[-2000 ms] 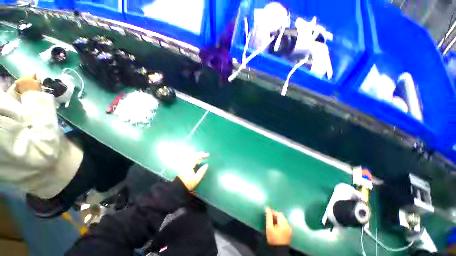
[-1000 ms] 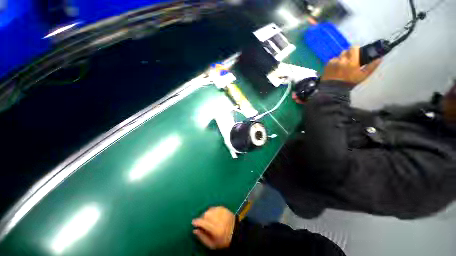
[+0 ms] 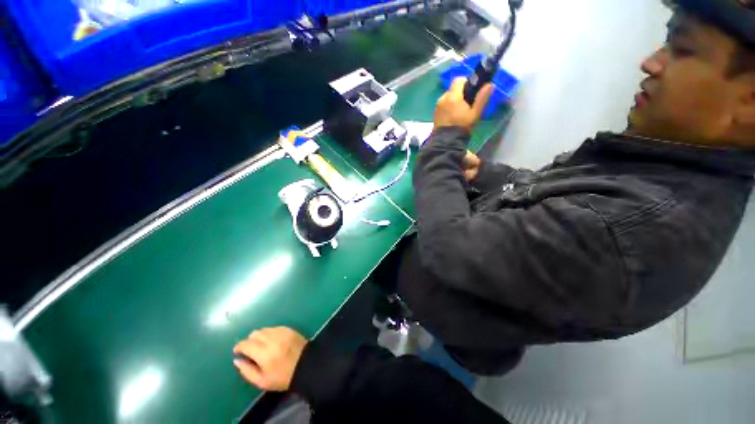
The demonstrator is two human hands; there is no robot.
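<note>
A camera with a white bracket and a round black head (image 3: 319,215) lies on the green bench (image 3: 178,286), its pale ring front facing up and right. A white pigtail cable (image 3: 377,222) with a small plug lies beside it. A yellow hand-held item (image 3: 329,175) lies behind it, below a blue-white block (image 3: 298,144) at the bench's back edge. My right hand (image 3: 271,358) rests at the bench's front edge with fingers curled, apart from the camera; whether anything is inside it cannot be told. My left hand is not in view.
A black fixture with a silver-white top (image 3: 363,112) stands beyond the camera. A neighbouring person in a dark jacket (image 3: 530,240) holds a black electric screwdriver (image 3: 480,80) at the right. A blue bin (image 3: 500,88) is behind that hand. Blue bins (image 3: 124,37) hang above the rail.
The view has swung right and the left hand has left the picture. My right hand stays near the front edge. The neighbour's screwdriver hand now shows closer to the fixture.
</note>
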